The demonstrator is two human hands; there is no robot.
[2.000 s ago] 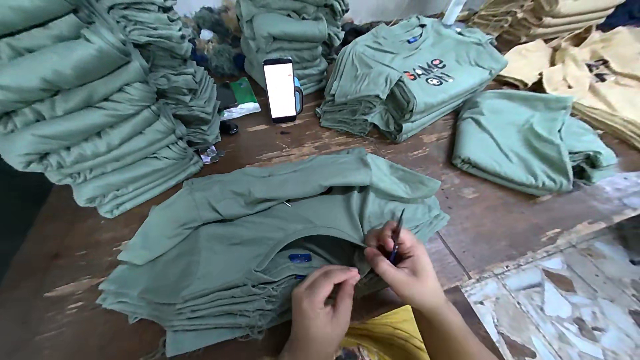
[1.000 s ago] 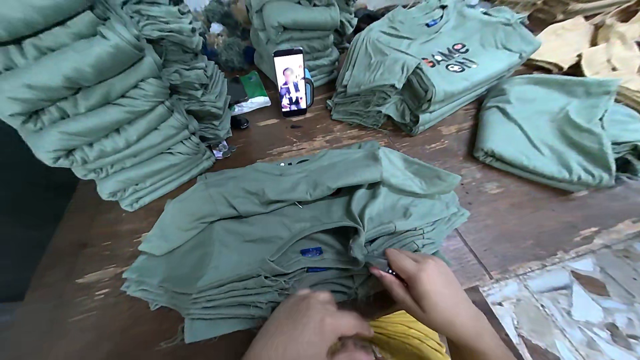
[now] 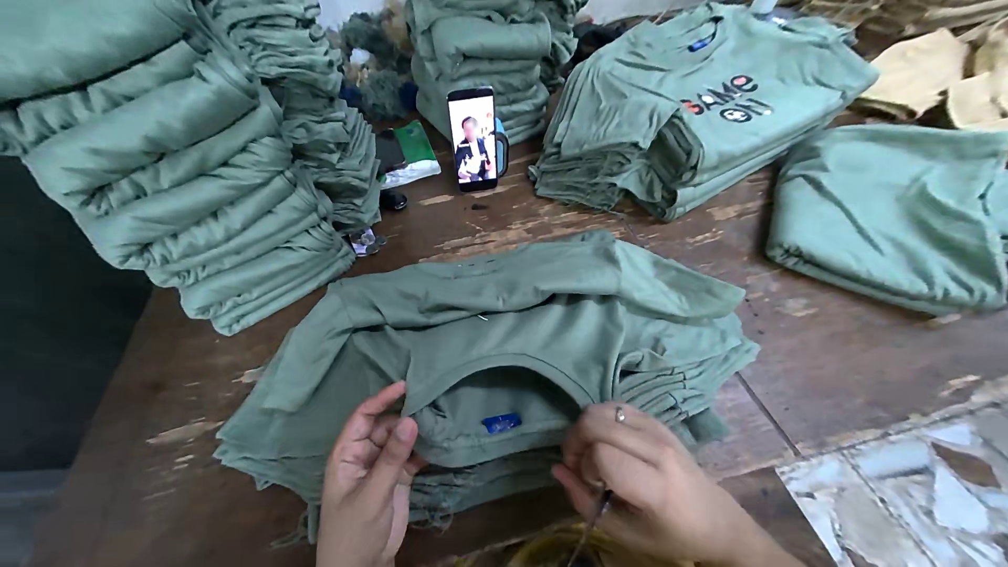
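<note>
A green T-shirt point(image 3: 504, 331) lies on top of a stack of similar shirts, its neckline facing me and a small blue neck label point(image 3: 502, 424) showing inside. My left hand point(image 3: 370, 472) pinches the left side of the collar between thumb and fingers. On the right side of the collar, my right hand point(image 3: 622, 465) grips the fabric and also holds a thin, dark pointed tool point(image 3: 594, 516), directed downward; its type cannot be told. A ring is on one finger of that hand. A small white thread point(image 3: 482, 317) lies on the shirt.
Tall stacks of folded green fabric point(image 3: 189, 173) stand at the left and back point(image 3: 488, 55). A lit smartphone point(image 3: 474, 142) leans upright beyond the shirt. Printed shirts point(image 3: 709, 110) and a folded green bundle point(image 3: 890, 213) lie on the right of the worn wooden table point(image 3: 709, 260), with tan fabric point(image 3: 913, 75) behind.
The neckline is now spread wider between my hands. My left hand, blurred a second ago, has come to the collar's left side. The tool now points downward; two seconds ago it pointed up.
</note>
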